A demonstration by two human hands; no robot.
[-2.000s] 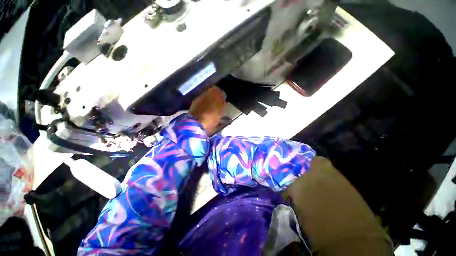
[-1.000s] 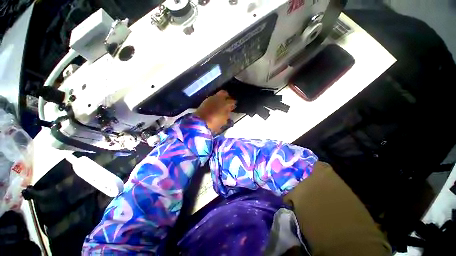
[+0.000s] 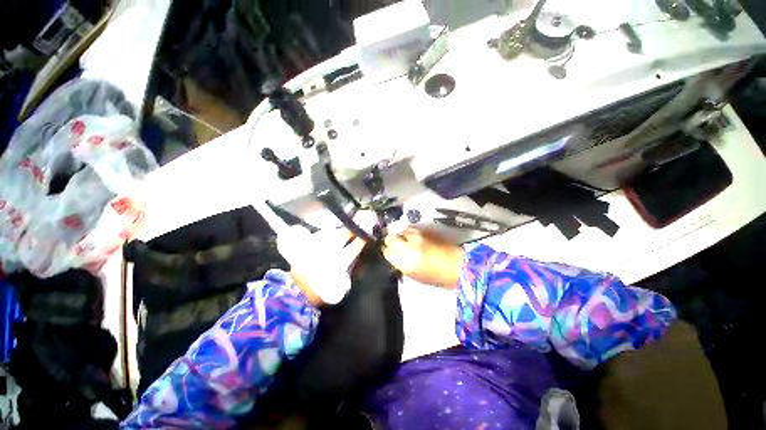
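Observation:
A black textile panel (image 3: 363, 323) hangs from the needle area (image 3: 380, 217) of the white sewing machine (image 3: 504, 101) down towards my lap. My left hand (image 3: 326, 273) is at the panel's left side, its fingertips on the edge close to the needle; the white lamp head covers part of it. My right hand (image 3: 424, 256) pinches the panel's top edge from the right, just beside the presser foot. The exact fingertip grip is blurred. A camouflage-banded part (image 3: 193, 281) lies to the left of my left forearm.
Cut black webbing strips (image 3: 554, 201) lie under the machine arm. A slim dark metal tool (image 3: 470, 221) lies flat on the bed. A dark phone or case (image 3: 682, 183) with a reddish edge is at the right. A plastic bag (image 3: 76, 180) with red print is at the left.
The view has swung left towards the needle. My left hand has left the black strips under the machine arm and is at the needle. My right hand, hidden before, now shows there too.

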